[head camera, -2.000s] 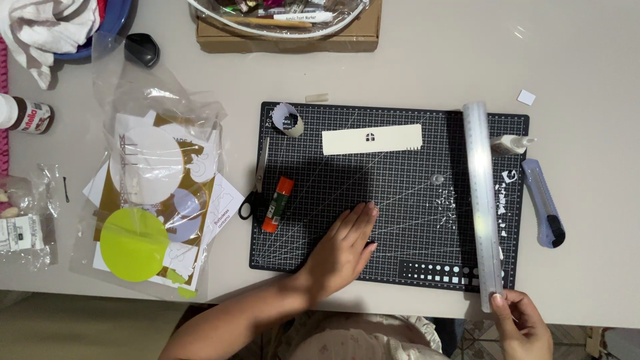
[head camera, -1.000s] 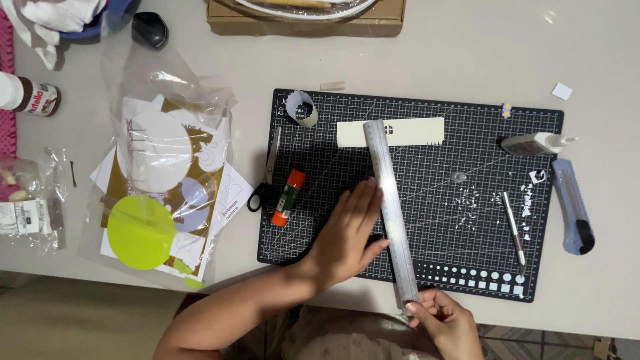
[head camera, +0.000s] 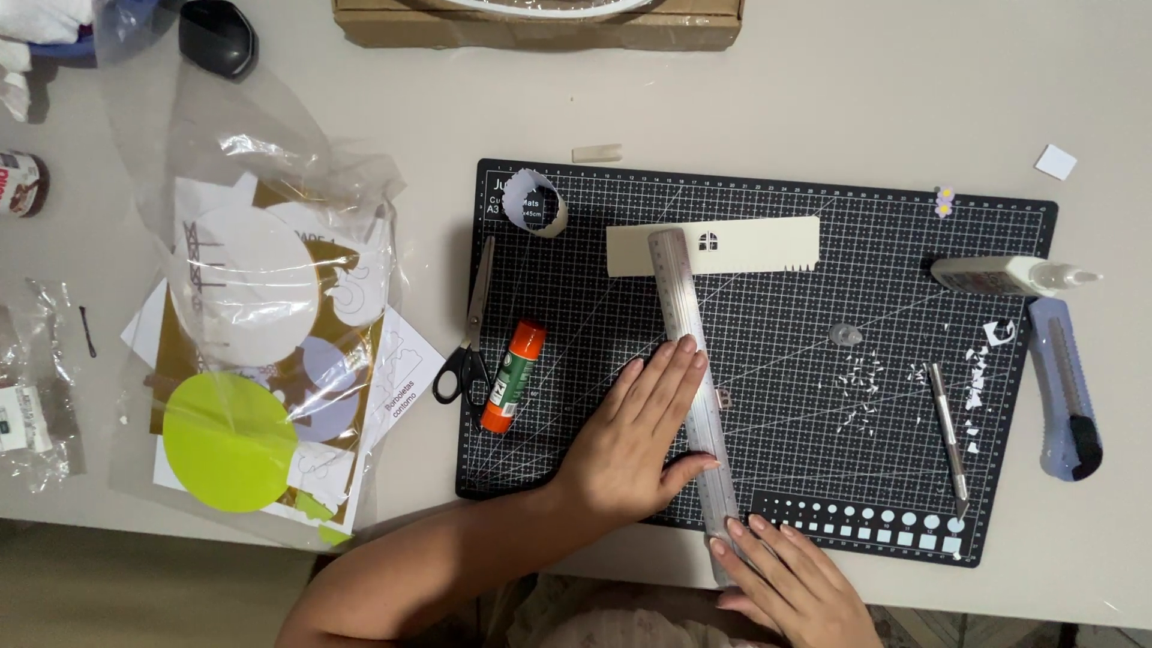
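A metal ruler (head camera: 705, 423) lies aslant across the black cutting mat (head camera: 576, 297), its far end over a cream paper strip (head camera: 756, 247) with a small window cutout and a toothed lower edge. My left hand (head camera: 634, 432) lies flat with its fingertips on the ruler's middle, fingers nearly together. My right hand (head camera: 787, 576) touches the ruler's near end with its fingertips at the mat's lower edge. A small cut paper piece (head camera: 724, 398) shows just right of the ruler. A rolled paper ring (head camera: 535, 203) stands at the mat's upper left.
Scissors (head camera: 472, 342) and a glue stick (head camera: 514, 376) lie left. On the right are a craft knife (head camera: 949, 436), paper scraps (head camera: 976, 396), a glue bottle (head camera: 999, 274) and a utility knife (head camera: 1066, 396). A plastic bag of paper shapes (head camera: 270, 360) lies far left; a cardboard box (head camera: 540, 31) stands behind.
The ruler has moved left from the mat's right side and now crosses the paper strip. My right hand came left with it and has loosened from a pinch to fingertips resting on its end.
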